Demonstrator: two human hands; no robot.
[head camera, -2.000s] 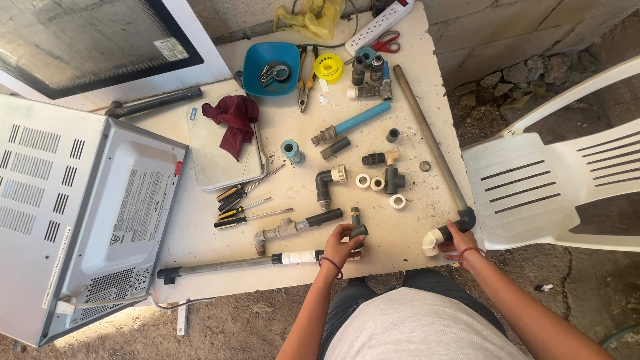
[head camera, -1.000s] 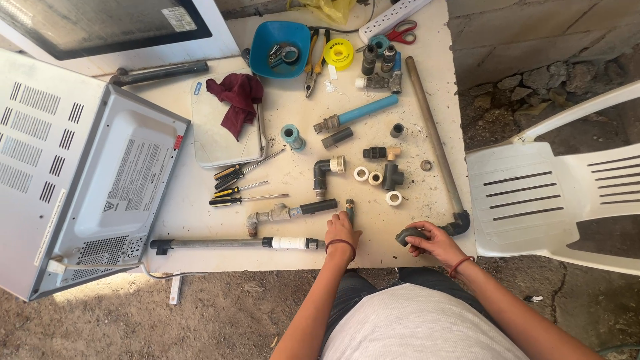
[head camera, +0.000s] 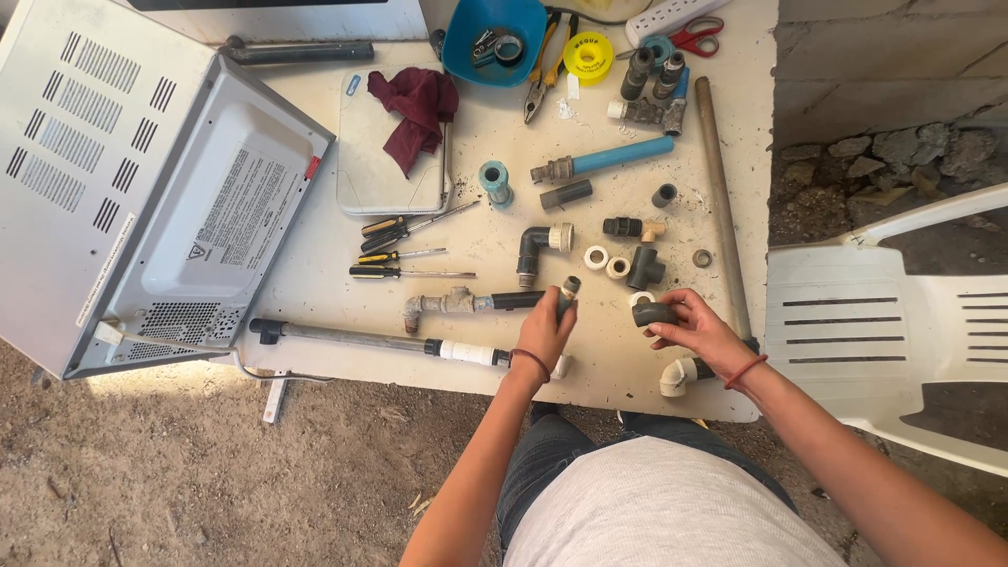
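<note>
My left hand grips a short dark pipe piece with a threaded end, held upright over the table. In my right hand is a dark curved pipe elbow, its opening turned to the left. Between and beyond the hands lie white ring fittings, a dark tee fitting and a black elbow with a cream threaded end. A long grey pipe with white tape ends beside my left wrist. Below my right hand rests a cream elbow, near the foot of another long grey pipe.
Screwdrivers, pliers, yellow thread tape, a blue bowl and red-handled scissors lie farther back. A microwave oven housing stands at the left, a white plastic chair at the right.
My left hand has lifted the threaded piece from the table. My right hand, at the long pipe's elbow two seconds ago, has moved up and left and holds a curved dark elbow.
</note>
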